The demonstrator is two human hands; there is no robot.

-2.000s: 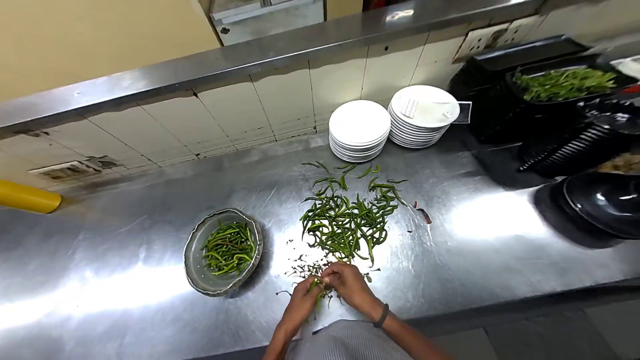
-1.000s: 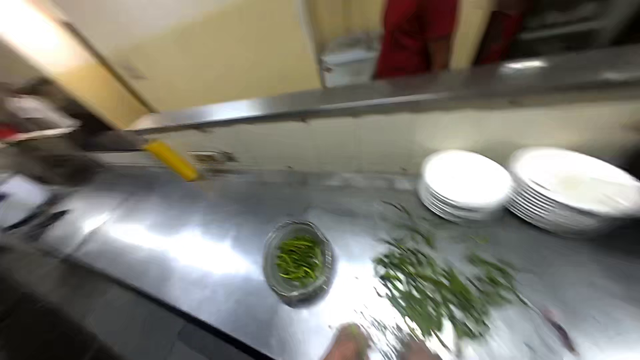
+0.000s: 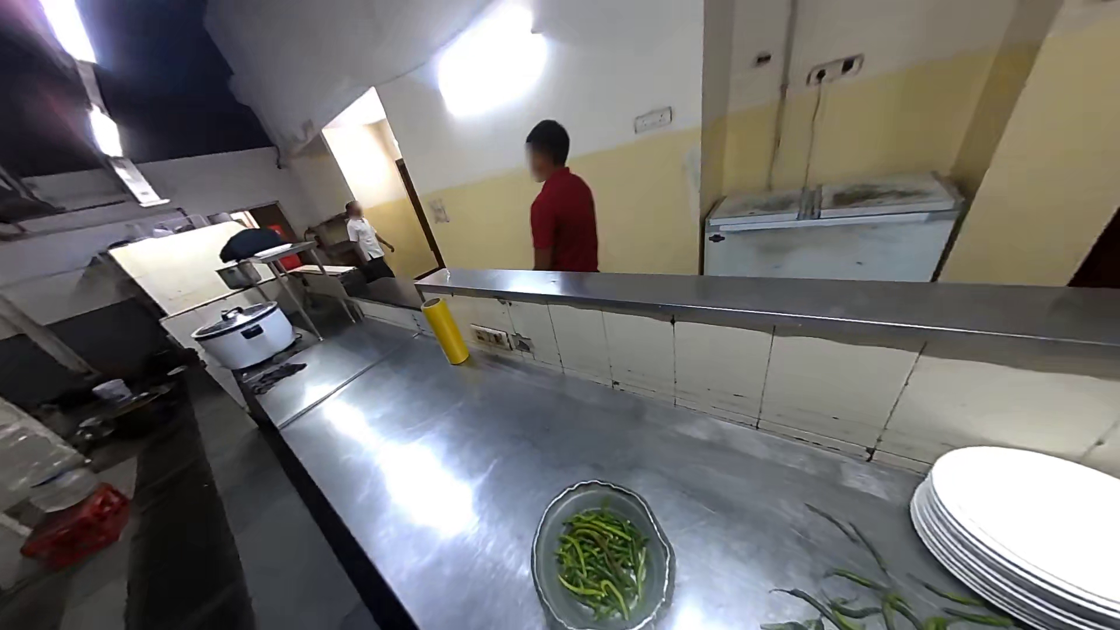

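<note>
Neither of my hands shows in the head view at this moment, so what they hold is hidden. A scalloped-rim bowl (image 3: pixel 542 560) near the bottom middle holds a heap of green chillies (image 3: pixel 602 556). Loose green chillies (image 3: pixel 862 582) lie on the steel counter (image 3: pixel 612 446) at the lower right, partly cut off by the frame's edge. Beside them at the right edge is a stack of white plates (image 3: pixel 1041 516).
A yellow cylinder (image 3: pixel 445 331) stands by the tiled wall below a raised steel ledge (image 3: pixel 787 302). A white lidded cooker (image 3: pixel 245 335) sits at the far left. Beyond the ledge are a person in red (image 3: pixel 567 219), a chest freezer (image 3: pixel 831 232) and a distant person in white (image 3: pixel 366 238).
The view has swung up and to the left. My hands, at the loose chillies two seconds ago, have left the frame. The person in red now shows beyond the ledge.
</note>
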